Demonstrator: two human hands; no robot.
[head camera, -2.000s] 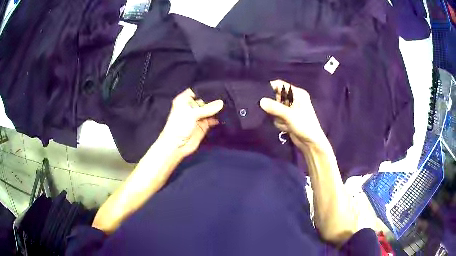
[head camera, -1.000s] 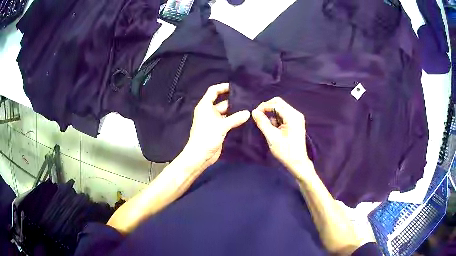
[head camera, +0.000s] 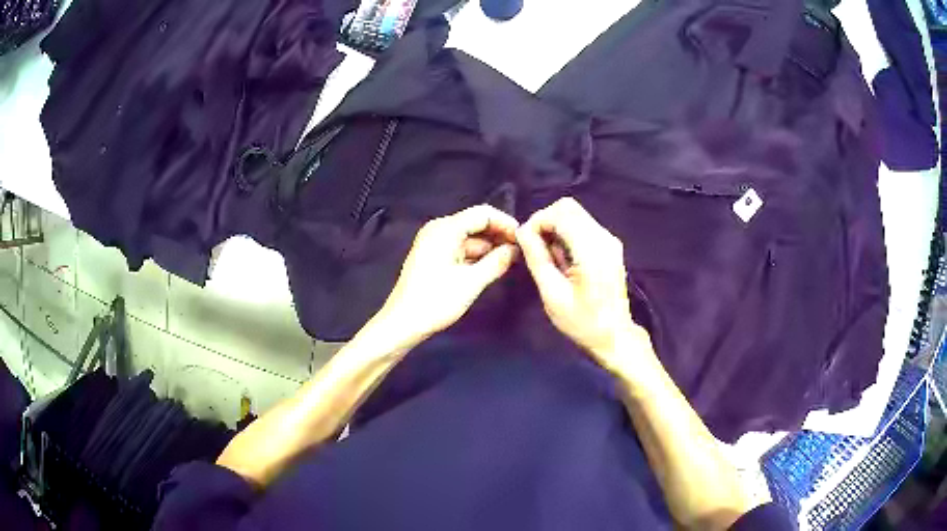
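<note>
A dark purple garment (head camera: 706, 280) lies spread in front of me, with a small white diamond sticker (head camera: 748, 204) on its right part. My left hand (head camera: 457, 264) and my right hand (head camera: 571, 270) meet at its middle, fingertips pinched together and nearly touching. A bit of dark cloth seems to be between the fingertips, but it is too small to tell. A dark thing shows in my right palm, mostly hidden by the fingers. A ridged dark line (head camera: 376, 171) runs on the garment's left part.
A second dark garment (head camera: 156, 135) lies at left, with a black hook (head camera: 252, 166) at its edge. A phone-like rectangle (head camera: 379, 23) and a blue round item (head camera: 502, 8) are at the top. A blue mesh basket (head camera: 862, 472) is at lower right. Dark garments (head camera: 135, 456) are piled at lower left.
The buttoned tab held up between both hands is no longer visible. My hands have come together, and my left fingers have curled in to meet my right fingertips. The view has shifted.
</note>
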